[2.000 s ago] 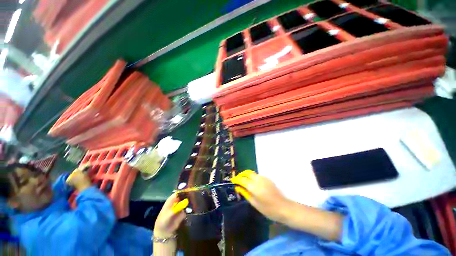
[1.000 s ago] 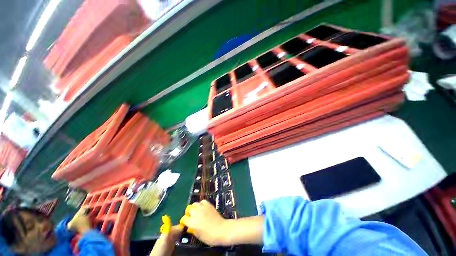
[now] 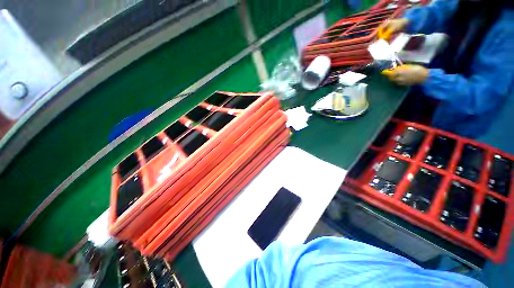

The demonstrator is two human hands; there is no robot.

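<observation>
A black phone (image 3: pixel 274 218) lies flat on the white sheet (image 3: pixel 324 169) in front of me, its lower end close to my blue sleeve. No film shows on its face. The printed film strips (image 3: pixel 135 269) lie at the lower left, cut off by the picture's edge. Neither of my hands is in the picture; only a blue sleeve of mine shows at the bottom.
A thick stack of red-orange trays (image 3: pixel 208 169) holding black phones stands behind the sheet. A second phone tray (image 3: pixel 434 183) is at the right. Beyond are a dish (image 3: pixel 352 109) with items, a white roll (image 3: pixel 316 72), a plastic bag (image 3: pixel 284 77) and another worker's gloved-tip hands (image 3: pixel 408 74).
The view has swung to the right. The right-hand tray, dish and another worker have come into view. My hands and the worker on the left have left the picture. The phone stays on the sheet.
</observation>
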